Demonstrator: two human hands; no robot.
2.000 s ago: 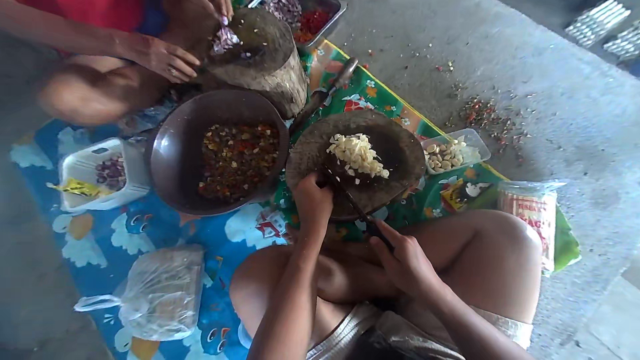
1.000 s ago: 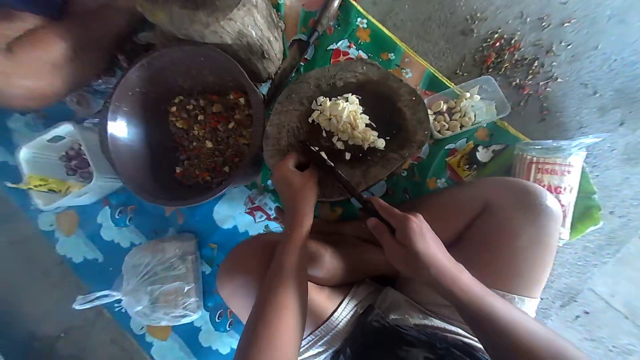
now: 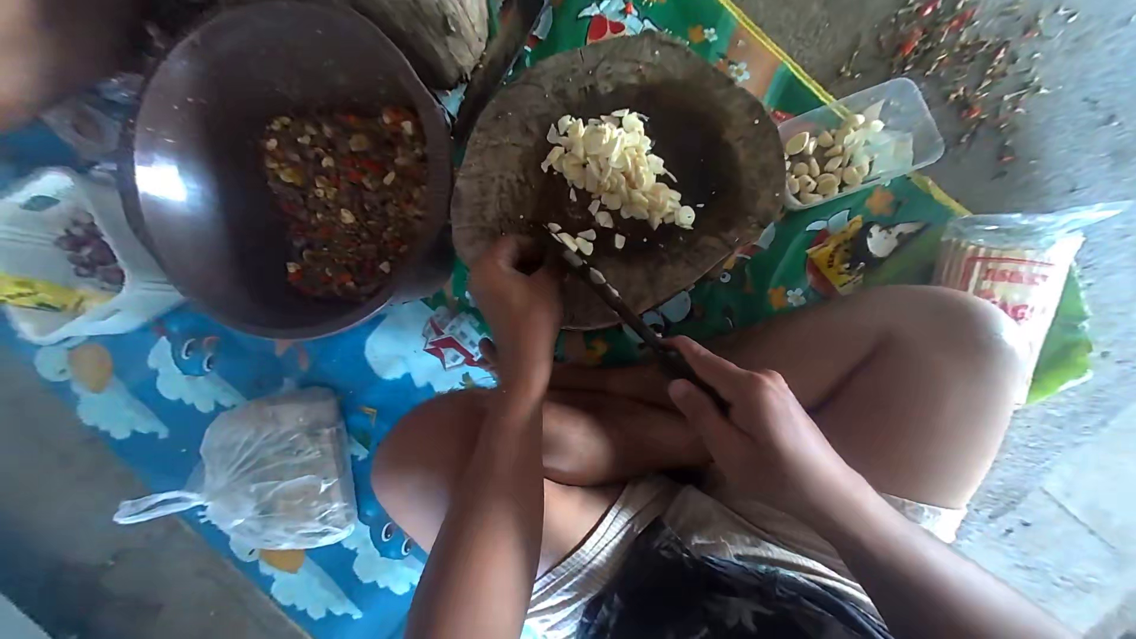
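Note:
A round wooden chopping block (image 3: pixel 506 169) lies before me with a heap of sliced garlic (image 3: pixel 612 164) on it. My right hand (image 3: pixel 754 417) is closed around the handle of a dark-bladed knife (image 3: pixel 621 306), its blade slanting up and left over the block's near edge. A few garlic slices lie on and beside the blade near its tip. My left hand (image 3: pixel 515 293) rests at the block's near left edge beside the tip, its fingers bent together; whether they pinch a garlic piece is hidden. A clear plastic tub (image 3: pixel 923 133) of garlic cloves (image 3: pixel 825 164) stands right of the block.
Left of the block stands a dark wok (image 3: pixel 213 248) with a chopped mixture. Further left is a white plastic container (image 3: pixel 44 333) with shallots. A tied plastic bag (image 3: pixel 275 479) lies on the patterned mat (image 3: pixel 160 382). Another wooden block (image 3: pixel 426 35) and part of a person are at the top.
The view has moved closer over the block and wok. The other person's hands, seen at the upper left two seconds ago, are out of view. My hands stay at the block.

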